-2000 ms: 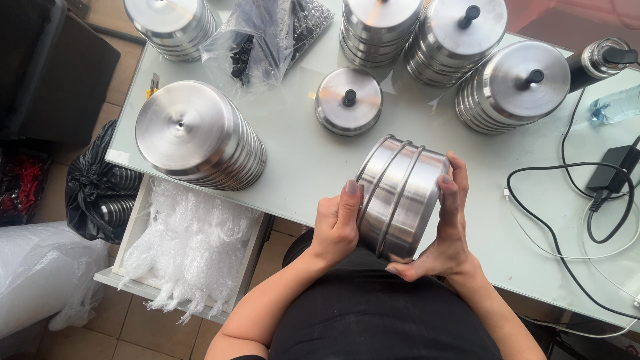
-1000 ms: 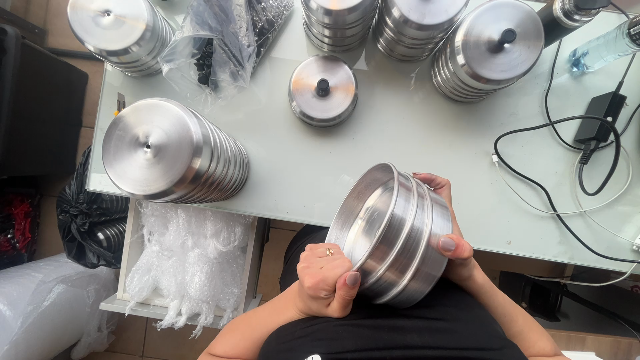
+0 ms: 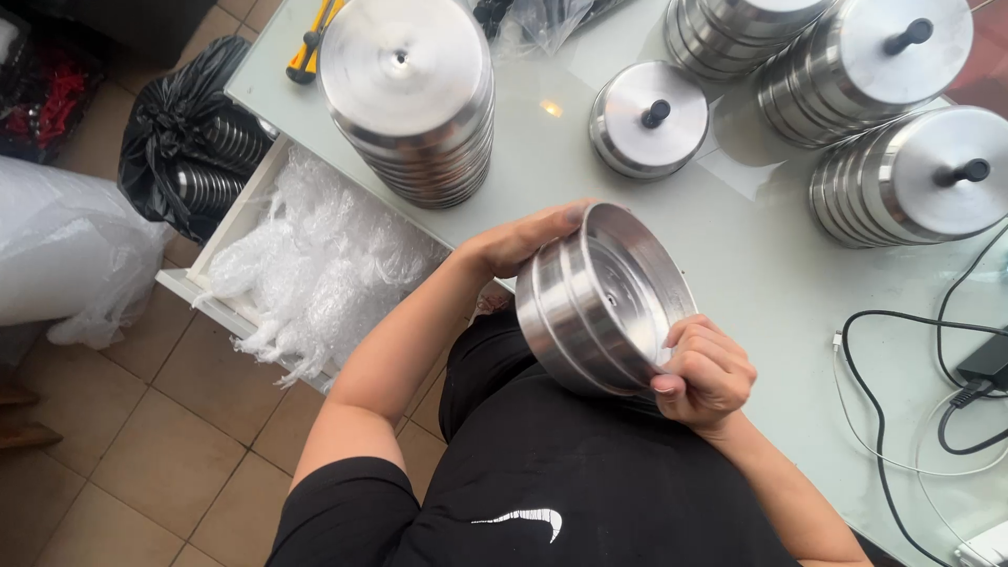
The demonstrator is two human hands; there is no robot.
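Between my hands, close to my body, is a ribbed, hollow metal pot-like container (image 3: pixel 575 315), tilted so that its open mouth faces up and right and a small hole shows in its bottom. My left hand (image 3: pixel 524 240) supports it at the far left side, the fingers partly hidden. My right hand (image 3: pixel 705 370) grips the rim at the lower right, thumb outside. Beyond it on the glass table, a small round metal lid with a black knob (image 3: pixel 647 122) lies by itself. A tall stack of ribbed metal containers (image 3: pixel 409 102) stands to the left, a small hole in its top.
Knobbed metal stacks (image 3: pixel 906 169) stand at the right. Black cables (image 3: pixel 882 402) and a power adapter (image 3: pixel 988 358) lie near the right edge. A yellow-and-black cutter (image 3: pixel 309 47) is at the top left. An open drawer (image 3: pixel 236 213) holds bubble wrap (image 3: pixel 323 260); beside it is a black bag (image 3: pixel 169 134).
The container has turned: its open mouth faced left a second ago and now faces up and right. My right hand has shifted onto the rim. The view has moved.
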